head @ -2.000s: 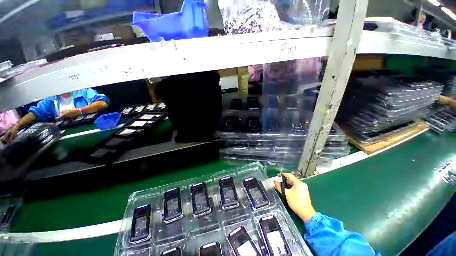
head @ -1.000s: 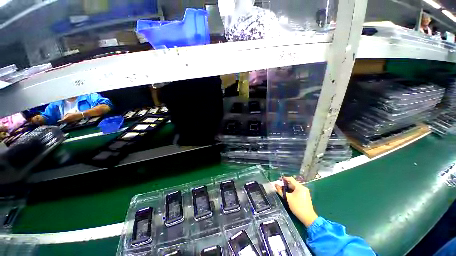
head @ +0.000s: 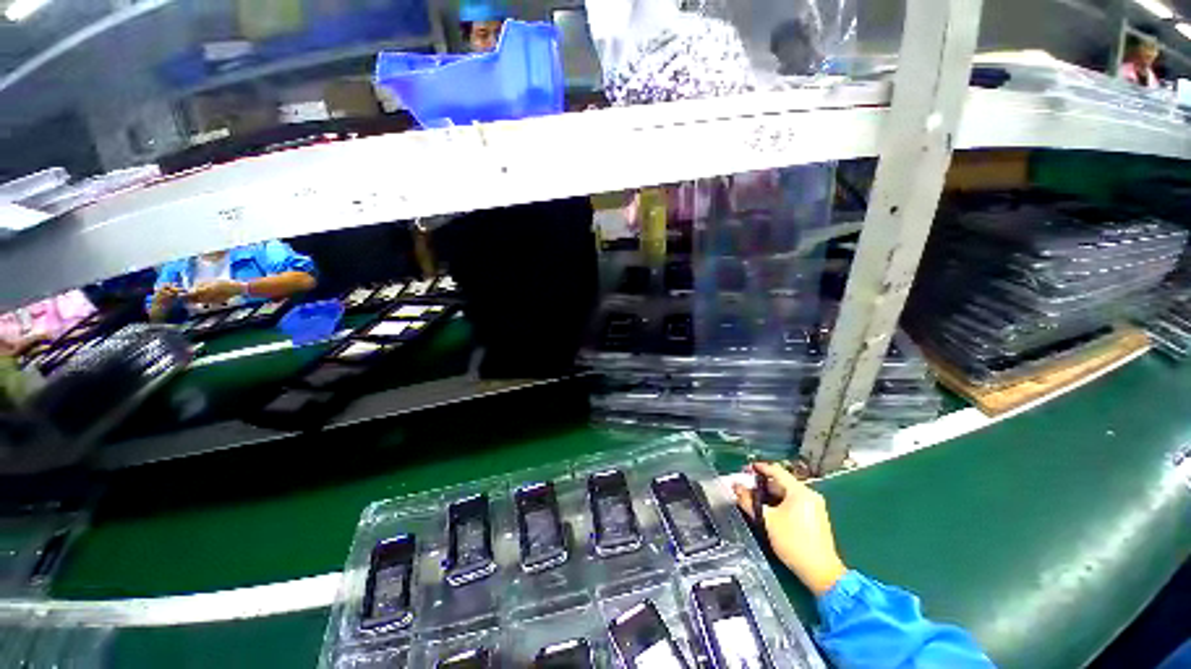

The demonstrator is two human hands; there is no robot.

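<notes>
A clear blister tray (head: 509, 608) lies on the green bench, with one black phone (head: 542, 525) per pocket in two visible rows. The near row is cut off by the bottom edge. Two near-row phones at the right show pale patches on their faces. My right hand (head: 793, 525), in a blue sleeve, is at the tray's far right corner, closed around a small dark object (head: 768, 488), perhaps scissors; its blades cannot be made out. My left hand is not in view.
A white shelf (head: 327, 177) with an upright post (head: 888, 248) crosses in front, bearing a blue bin (head: 477, 81). Filled trays (head: 653, 379) stand behind the post, under a hanging clear sheet. Stacked trays (head: 1045, 288) lie on a brown board at right. People work across the line.
The view has shifted slightly, so the tray, shelf and hand sit a little further right. My right hand keeps its place by the tray corner. A blue-capped person shows behind the bin.
</notes>
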